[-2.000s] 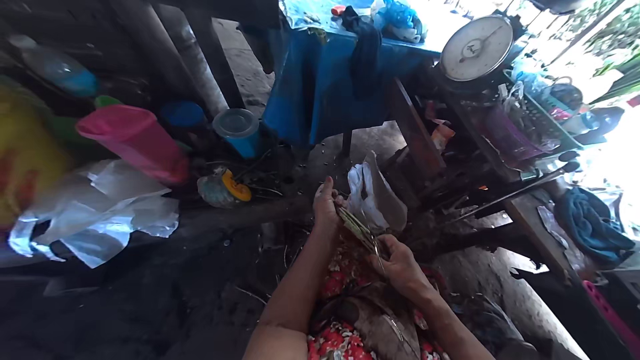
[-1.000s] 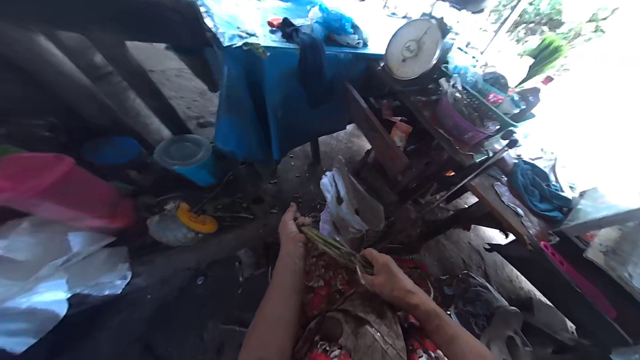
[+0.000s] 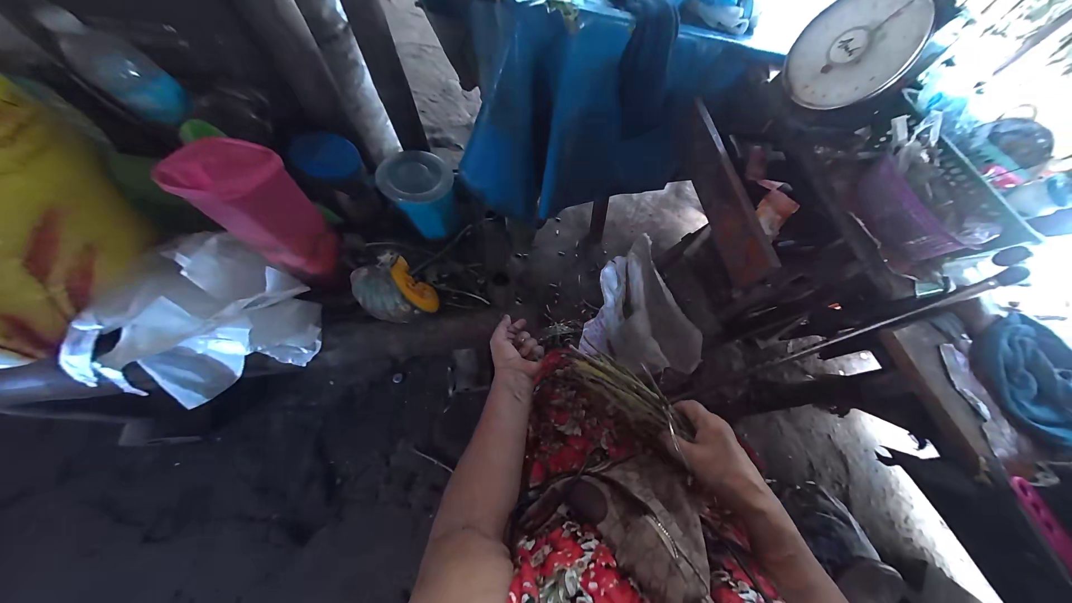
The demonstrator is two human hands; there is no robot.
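Note:
A bundle of thin green stalks (image 3: 615, 385) lies over my lap, on red floral cloth (image 3: 578, 553). Its right end is gripped in my right hand (image 3: 708, 444). My left hand (image 3: 515, 347) is by the other end of the bundle, fingers curled and palm turned up; whether it holds any stalk cannot be told. Below the bundle a brown dry leaf or cloth (image 3: 653, 519) rests on my lap. Just beyond the stalks stands a crumpled whitish sack (image 3: 649, 314).
A cut piece of squash (image 3: 398, 289), a lidded blue container (image 3: 423, 197), a pink plastic container (image 3: 251, 201) and a white plastic bag (image 3: 218, 310) are at left. A blue-covered table (image 3: 569, 109) stands ahead. Dial scale (image 3: 858, 50), purple basket (image 3: 909, 209) and long rod (image 3: 888, 314) are at right.
My left hand, earlier at the end of the stalks with its fingers on them, now has its palm turned up beside them. The right hand still grips the bundle. The view has swung right and back left.

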